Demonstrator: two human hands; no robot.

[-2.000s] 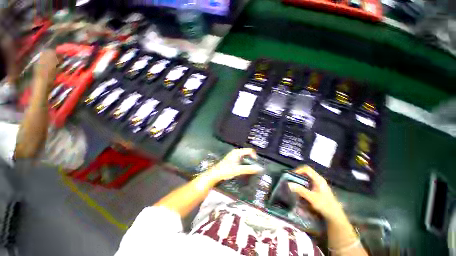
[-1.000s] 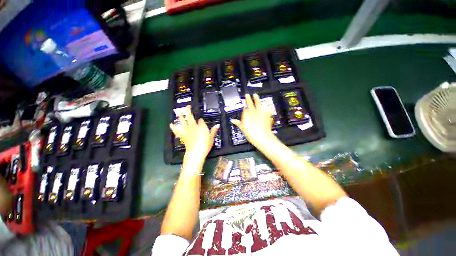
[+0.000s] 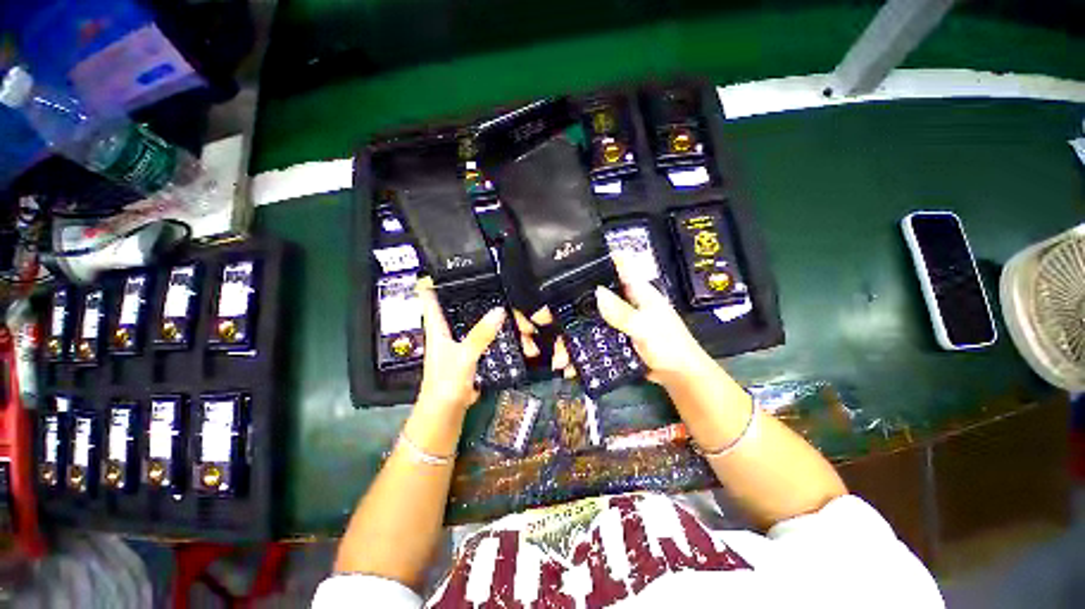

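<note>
My left hand [image 3: 458, 351] holds an open flip phone [image 3: 450, 238], its dark screen half pointing away from me and its number keys near my thumb. My right hand [image 3: 637, 333] holds a second open flip phone [image 3: 556, 220] the same way, with the thumb by its keypad. Both phones are above the black foam tray [image 3: 767, 327] and hide part of it. Closed phones with gold emblems [image 3: 708, 252] or white labels [image 3: 400, 312] lie in its pockets. Small dark blocks with brown faces [image 3: 513, 420] lie between the tray and my body.
A second foam tray [image 3: 269, 393] of white-labelled phones is at left, with part of a red tray [image 3: 22, 452] beyond it. A white-framed smartphone [image 3: 949, 281] and beige fan [image 3: 1053, 307] are at right. A water bottle [image 3: 137, 155] and corded white tool [image 3: 119, 244] are at upper left.
My hands were reaching over the tray pockets one second ago. Now each holds an open flip phone above the tray. The camera view has shifted slightly.
</note>
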